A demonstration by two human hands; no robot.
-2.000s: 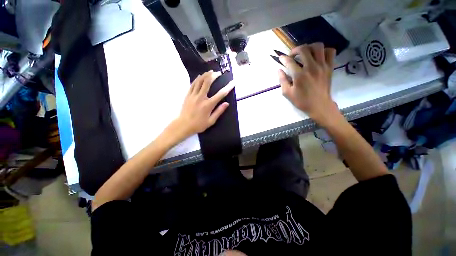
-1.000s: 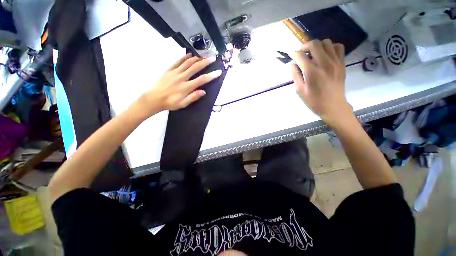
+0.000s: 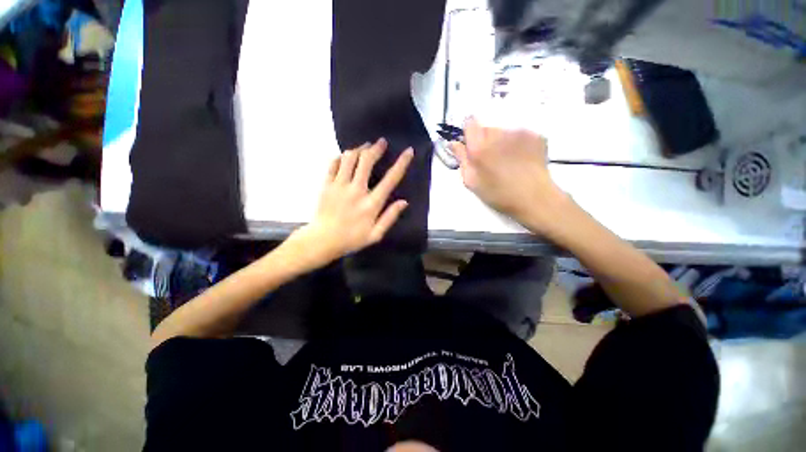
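A long dark fabric panel [image 3: 380, 79] lies on the white table, running from the top of the view over the front edge. It is left of the needle area, no longer under the machine head. My left hand [image 3: 358, 203] rests flat on the panel near the front edge, fingers spread, not gripping. My right hand [image 3: 504, 168] holds small black thread snips [image 3: 449, 132] at the panel's right edge. The snips' handle is mostly hidden by my fingers. The needle and presser foot are too blurred to tell apart.
A stack of dark panels [image 3: 187, 115] lies at the left of the table. The blurred sewing machine head [image 3: 707, 53] is at the upper right. A black rectangle [image 3: 676, 106] with a yellow-orange stick [image 3: 631, 88] is right of the needle area. A round black-ringed vent [image 3: 751, 174] is far right.
The view has shifted. The panel has moved from the needle out to the left and lies straighter. My left hand has moved toward the front edge; my right hand brought the snips left to the panel.
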